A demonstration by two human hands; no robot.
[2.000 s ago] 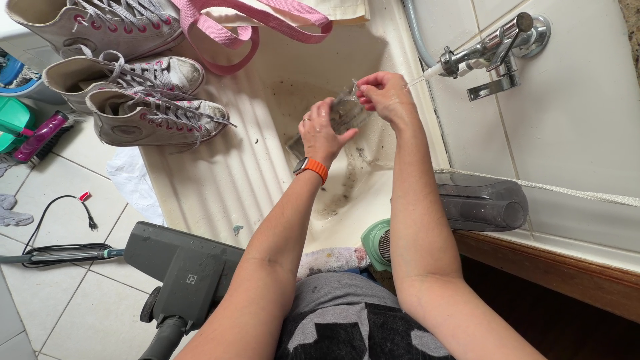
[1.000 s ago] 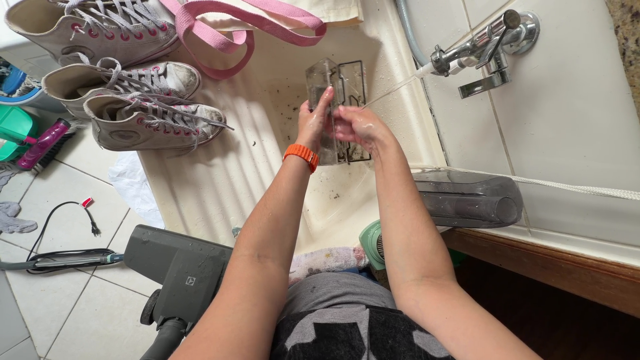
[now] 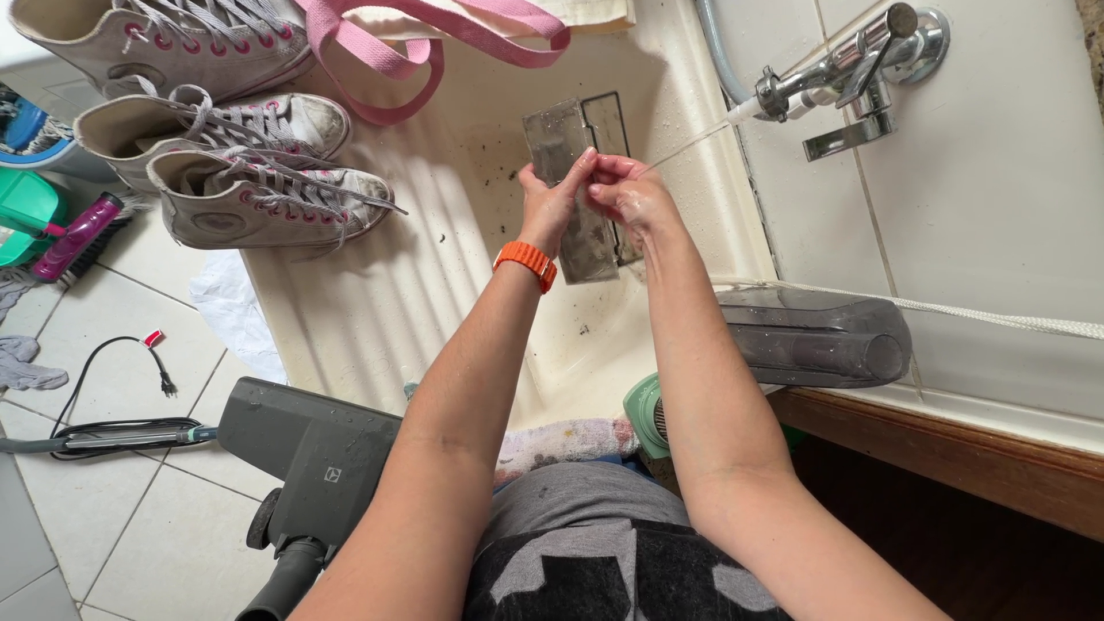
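Observation:
Over the basin of a cream laundry sink (image 3: 595, 323), my left hand (image 3: 556, 203), with an orange watch band on the wrist, grips a translucent grey plastic piece (image 3: 589, 250) with a dark-edged frame (image 3: 611, 125) along its right side. The fingers of my right hand (image 3: 634, 194) pinch at the right edge of this piece, and the hand is wet. A thin stream of water (image 3: 690, 142) runs from the chrome tap (image 3: 849, 78) to my right hand. Dark specks of dirt lie on the sink. Whether the frame and the plastic are joined is unclear.
White high-top sneakers (image 3: 259, 203) and a pink strap (image 3: 375, 52) lie on the sink's left side. A grey vacuum cleaner head (image 3: 302, 457) is at lower left. Beside my right forearm rest a smoky plastic container (image 3: 815, 336) and a green round part (image 3: 642, 414). A white cord (image 3: 975, 317) crosses the right.
The plastic piece, tilted and mostly covered by my hands two seconds ago, now stands lengthwise in view. My right hand has moved from its upper end to its right edge.

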